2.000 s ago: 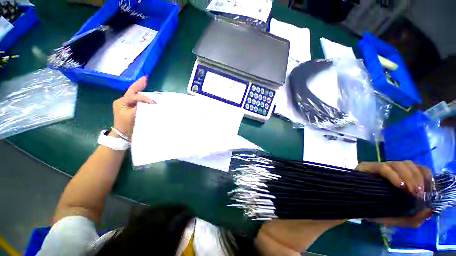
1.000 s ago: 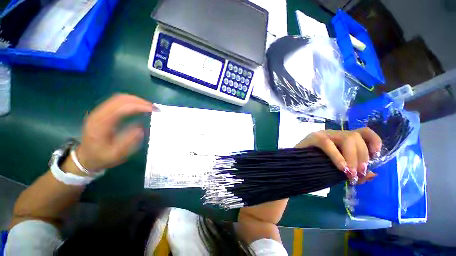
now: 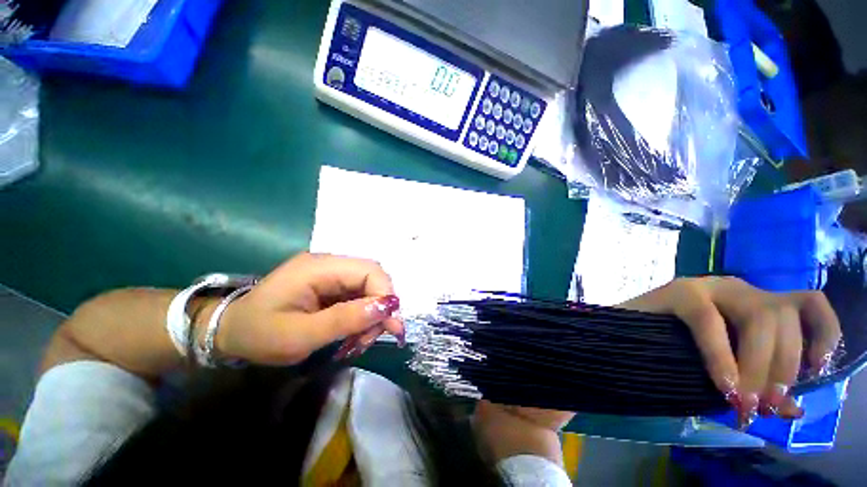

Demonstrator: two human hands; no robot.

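My right hand (image 3: 756, 338) is closed over the right part of a thick black wire bundle (image 3: 589, 357), held nearly level low in the picture. Its silvery-white ends point left. My left hand (image 3: 309, 309) is just left of these ends, thumb and fingertips close together. I cannot tell if it holds a wire end. A white paper sheet (image 3: 418, 224) lies on the green table, partly under the bundle's ends and my left hand. The counting scale (image 3: 428, 90) stands behind the sheet, its display showing 0.0.
A clear bag of curved black wires (image 3: 637, 124) lies right of the scale. Printed sheets (image 3: 627, 252) lie below it. A blue bin (image 3: 770, 233) sits at the right table edge, a small blue tray (image 3: 761, 76) behind. Another blue bin (image 3: 124, 57) is upper left, beside clear bags (image 3: 17, 124).
My left hand has moved from the sheet's left side to beside the wire ends, its fingers drawn together. My right hand and the bundle have shifted right in view. The sheet has come down flat.
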